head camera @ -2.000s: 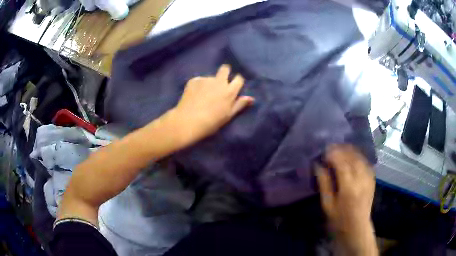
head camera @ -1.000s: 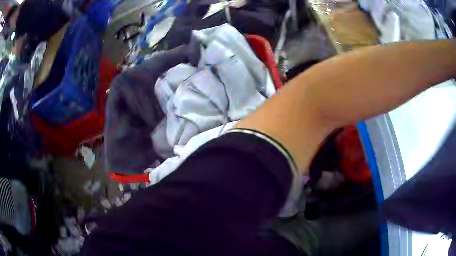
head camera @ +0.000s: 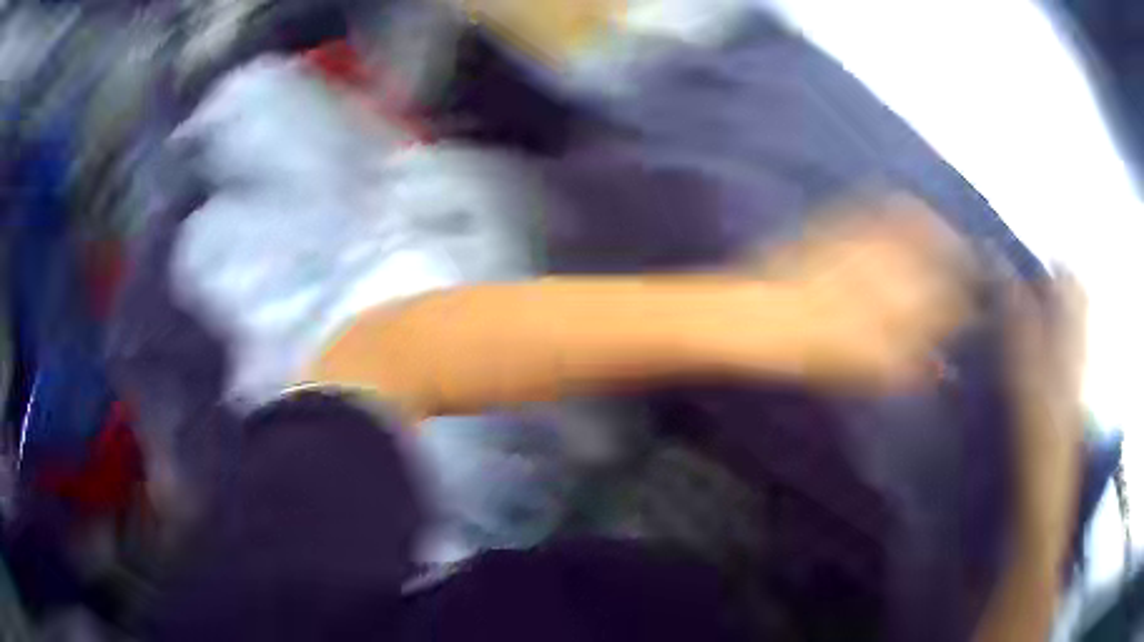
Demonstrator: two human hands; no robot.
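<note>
The head view is strongly blurred. A dark grey-purple garment panel (head camera: pixel 677 207) spreads from the upper middle down to the lower right, over the table edge and lap. My left hand (head camera: pixel 897 295) is over the right part of the panel, its fingers too blurred to read. My right hand (head camera: pixel 1044 339) is upright close to its right, at the panel's right edge, also blurred. Whether either hand grips the cloth cannot be told. Light grey garment pieces (head camera: pixel 282 188) are heaped left of the panel, partly behind my left forearm.
A bright white table surface (head camera: pixel 991 88) curves along the upper right. A red basket rim (head camera: pixel 364 88) shows beyond the light pieces. Blurred blue (head camera: pixel 44 188) and red (head camera: pixel 107 470) shapes stand at the far left. A tan patch (head camera: pixel 552 25) is at the top.
The view has swung back right from the basket, so the dark panel and both hands show again. Compared with the oldest frame, my hands are closer together and farther right.
</note>
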